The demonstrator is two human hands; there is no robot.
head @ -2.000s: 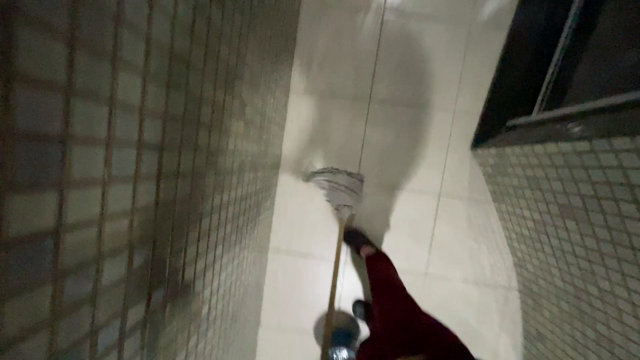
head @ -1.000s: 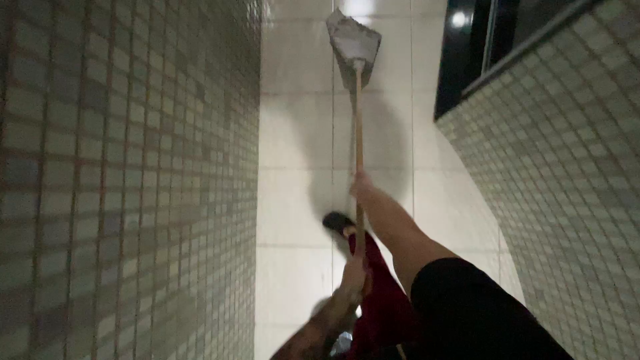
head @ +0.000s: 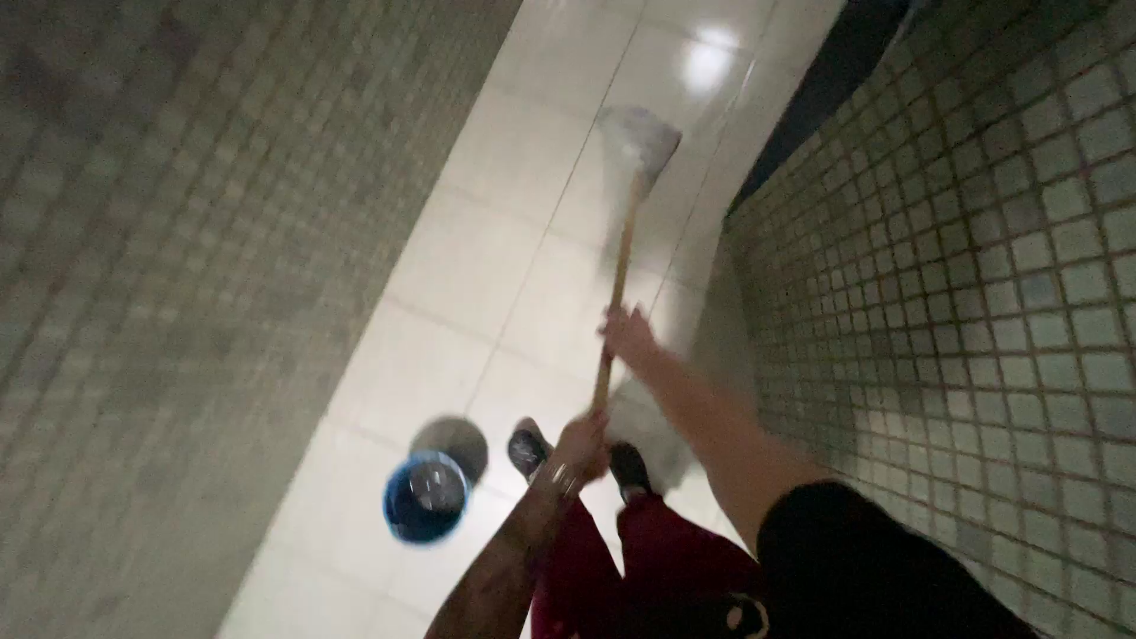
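A string mop's pale head (head: 641,138) lies on the light floor tiles ahead of me, slightly blurred. Its wooden handle (head: 624,253) runs back toward my body. Near the handle's rear end, my left hand (head: 581,446) is closed around it, with a bracelet at the wrist. Farther up the handle is my right hand (head: 628,335), wrapped on the wood with some fingers partly raised. To the left of my feet stands a blue bucket (head: 390,504) with what looks like liquid inside.
A small-tile wall (head: 204,231) borders the floor on the left, and another tiled wall (head: 967,293) curves along the right. A dark opening or panel (head: 803,98) sits beyond the right wall's edge. My dark shoes (head: 526,448) are on the floor beside the bucket.
The view has turned, and the whole bucket now shows. Both hands remain on the mop handle since one second ago. Two seconds ago neither hand was clearly visible.
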